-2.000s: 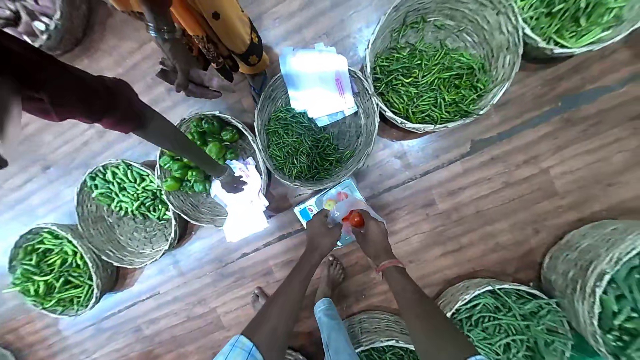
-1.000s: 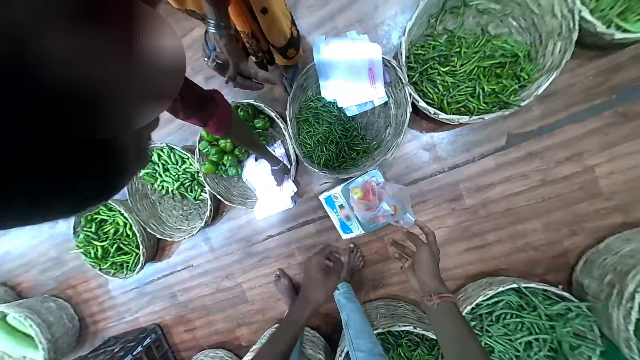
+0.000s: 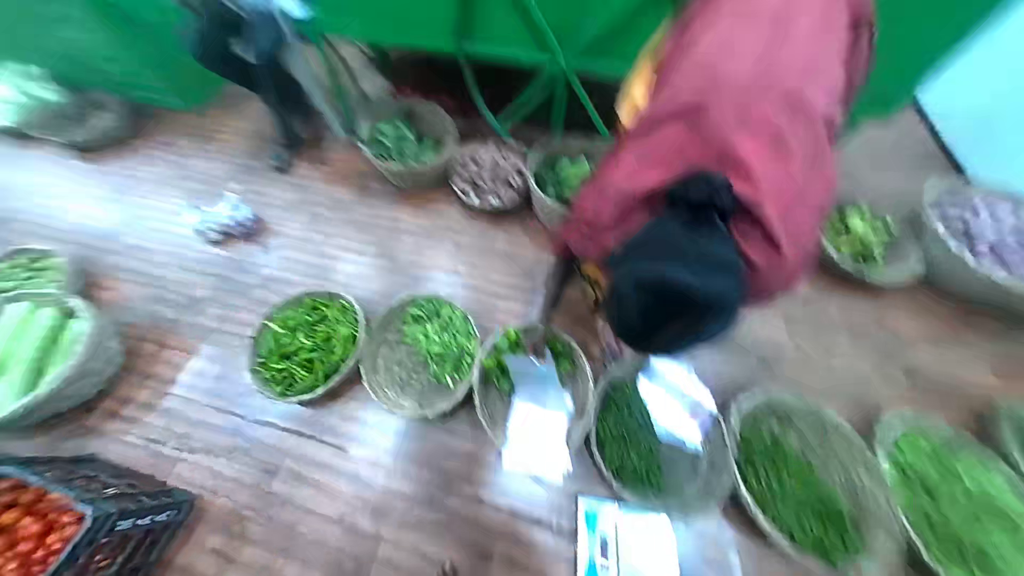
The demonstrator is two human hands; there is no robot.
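Observation:
Neither of my hands shows in this blurred head view. At the bottom edge lies a white and blue weighing scale (image 3: 628, 540), with something translucent at its right side. Just above it stands a basket of thin green chillies (image 3: 628, 436) with white sheets or bags (image 3: 676, 404) on it. To its left is a basket of green capsicums (image 3: 500, 364), where another person's hand (image 3: 538, 340) touches more white sheets (image 3: 536, 424).
The other person (image 3: 720, 152) bends over the baskets. A black crate of tomatoes (image 3: 36, 520) stands at bottom left. Baskets of green chillies (image 3: 308, 344) and long green vegetables (image 3: 36, 352) stand left, more (image 3: 792, 480) at right. A small bundle (image 3: 224, 218) lies on the floor.
The view has swung far up and left, and my hands have gone out of it. One second ago they were apart near the scale, with the bag of red vegetables on it.

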